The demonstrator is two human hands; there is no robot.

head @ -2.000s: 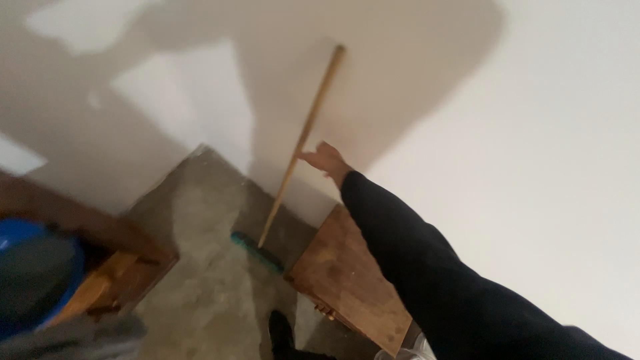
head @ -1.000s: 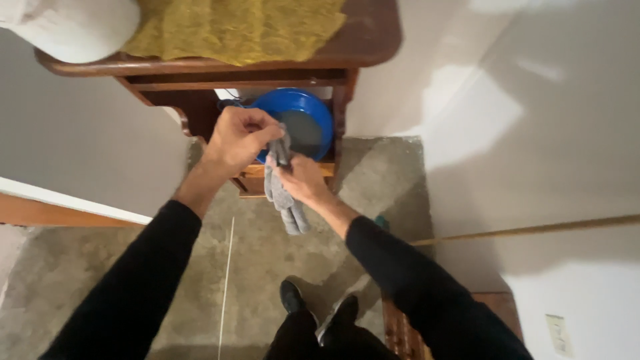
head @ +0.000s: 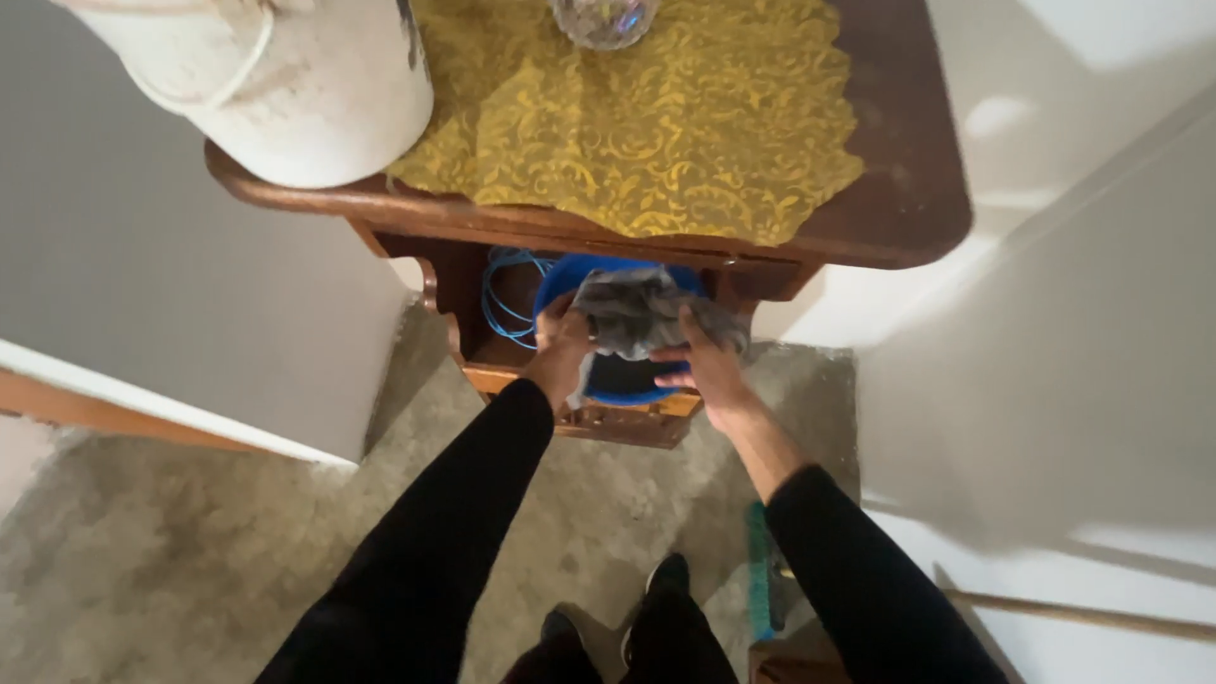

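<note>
A grey cloth (head: 632, 306) lies bunched over a blue plastic basin (head: 622, 394) on the lower shelf of a wooden cabinet. My left hand (head: 562, 342) grips the cloth at its left end, the fingertips partly hidden. At the cloth's right side is my right hand (head: 705, 370), fingers spread, the thumb side touching the fabric. The basin's inside looks dark below the cloth; its contents cannot be made out. A coiled light-blue cable (head: 503, 299) rests on the shelf just left of the basin.
Overhead, the cabinet's top (head: 912, 190) juts out, bearing a yellow patterned cloth (head: 665, 142), a white bucket (head: 304, 104) and a glass piece (head: 606, 17). A broom with a green head (head: 760, 570) and wooden handle (head: 1083, 613) is at lower right. Walls flank both sides.
Both hands have moved to the basin with the grey cloth, which hung between them in front of the cabinet one second ago. Earlier, a hand was at the broom's handle. The view has turned.
</note>
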